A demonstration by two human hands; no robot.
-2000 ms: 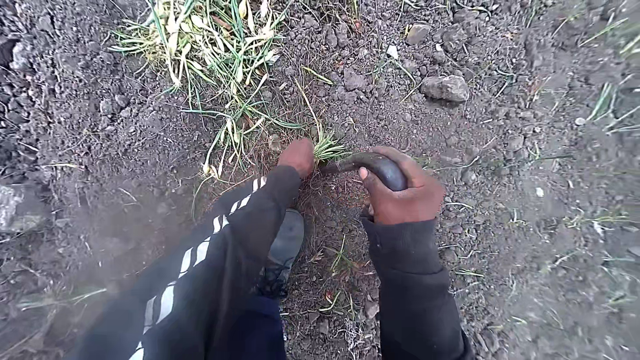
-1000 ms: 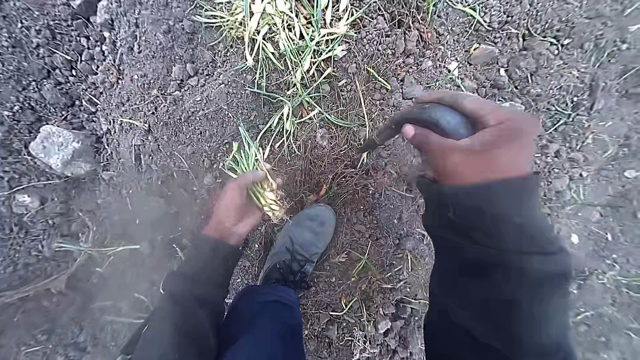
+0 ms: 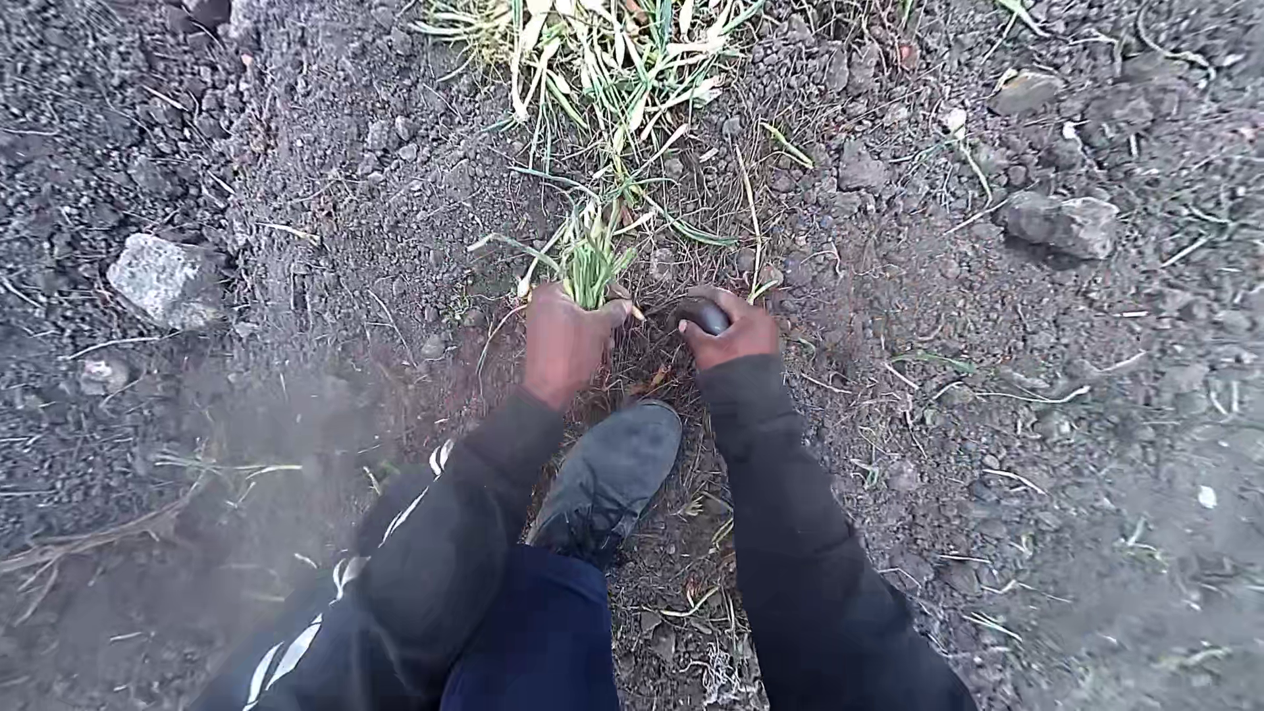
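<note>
My left hand (image 3: 573, 341) is closed around a small bunch of green onion-like plants (image 3: 592, 259), whose leafy ends point away from me. Close on its right, my right hand (image 3: 731, 331) grips a dark curved tool handle (image 3: 704, 316); only the rounded end shows, and the rest is hidden by the hand or too unclear to make out. Beyond both hands lies a loose pile of pale-stemmed green plants (image 3: 622, 59) on the soil, with a few stray ones trailing down towards my left hand.
My shoe (image 3: 617, 464) stands on the ground just below my hands. A pale rock (image 3: 168, 281) lies at the left, and a grey stone (image 3: 1062, 225) at the right. Dry, crumbly soil (image 3: 918, 415) with clods, roots and scattered stalks surrounds them.
Since one second ago, my right hand has come in from the right with the curved tool, close to my left hand. The left hand still holds plants. The view has shifted.
</note>
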